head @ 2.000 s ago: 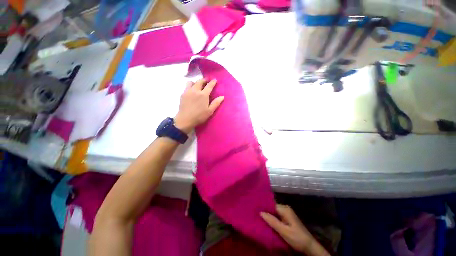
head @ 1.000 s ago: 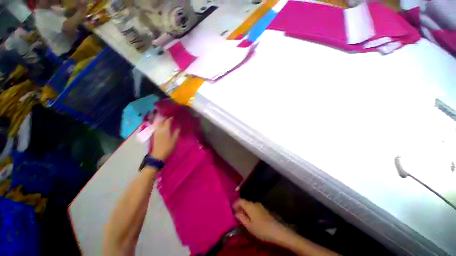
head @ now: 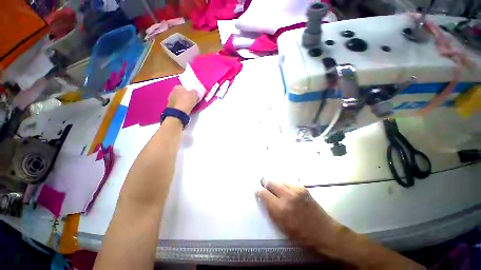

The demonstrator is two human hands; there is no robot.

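My left hand [head: 183, 99], with a dark watch at the wrist, is on the stack of magenta cut pieces [head: 150, 102] at the upper left of the table. Its fingers are at the white strip [head: 192, 80] on the stack; whether they grip it cannot be told. My right hand [head: 285, 203] rests on the white table near the front, left of the dark slit line, with its fingers partly bent and no fabric visible in it. The white sewing machine [head: 369, 63] stands at the right, its needle area in bright glare.
Black scissors [head: 406, 158] lie right of the needle. A small white box [head: 180, 48] and a blue bin [head: 112, 58] are at the upper left. Pale pieces with magenta edges [head: 79, 179] lie far left. A measuring strip [head: 227, 252] runs along the front edge.
The view has swung back from the table's left side to the machine. My left hand has left the magenta panel below the table and reached the stack. My right hand has moved onto the table.
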